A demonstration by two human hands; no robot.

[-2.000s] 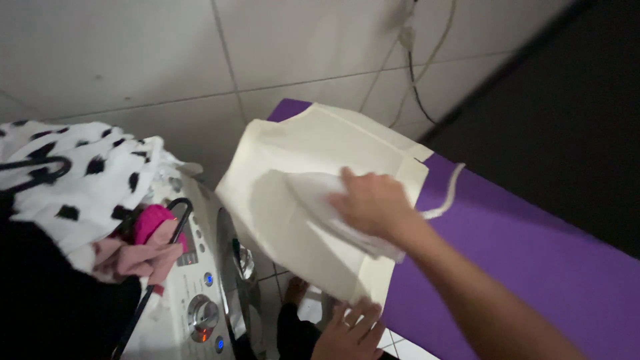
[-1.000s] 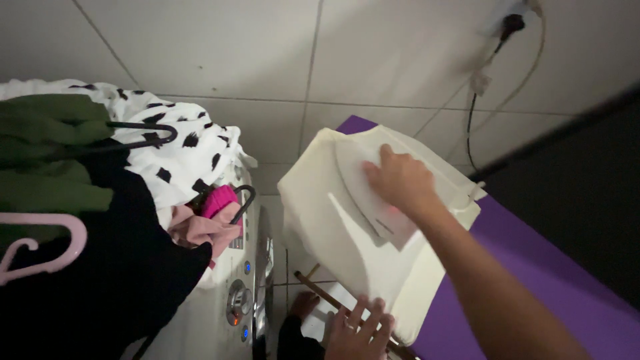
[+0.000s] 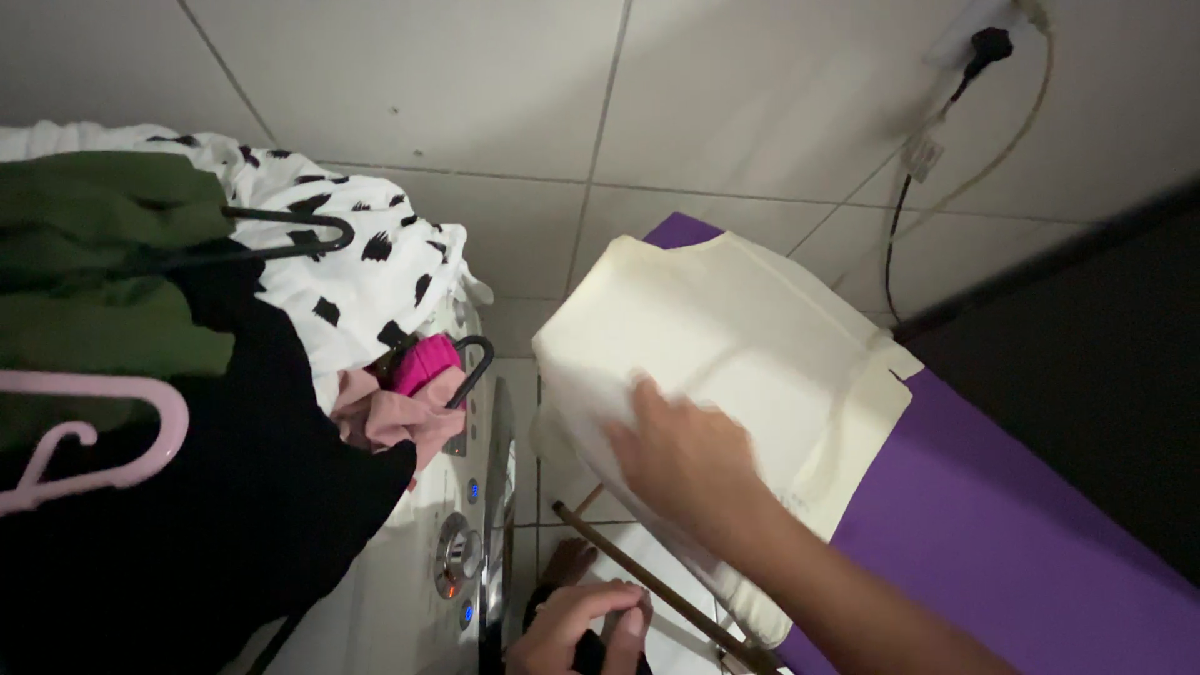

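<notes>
A cream cloth garment [image 3: 741, 328] lies spread over the end of a purple-covered ironing board [image 3: 975, 506]. My right hand [image 3: 689, 459] is closed on a white clothes iron [image 3: 592, 441], blurred and mostly hidden under the hand, at the garment's left side. Below that side, off the cloth, my left hand [image 3: 581, 628] is raised with thumb and fingers apart, and nothing shows between them. A thin brown rod [image 3: 647, 577] runs between my left hand and the garment's lower edge.
At left stands a white appliance with a control knob [image 3: 459, 555], heaped with black [image 3: 187, 525], green [image 3: 103, 262] and white-and-black spotted clothes [image 3: 347, 262], plus hangers. A black plug [image 3: 990, 45] and cables hang along the tiled wall; a dark panel [image 3: 1078, 356] borders the board's right.
The iron and my right hand have moved from the middle of the garment to its lower left side. My left hand has come away from the garment's lower edge.
</notes>
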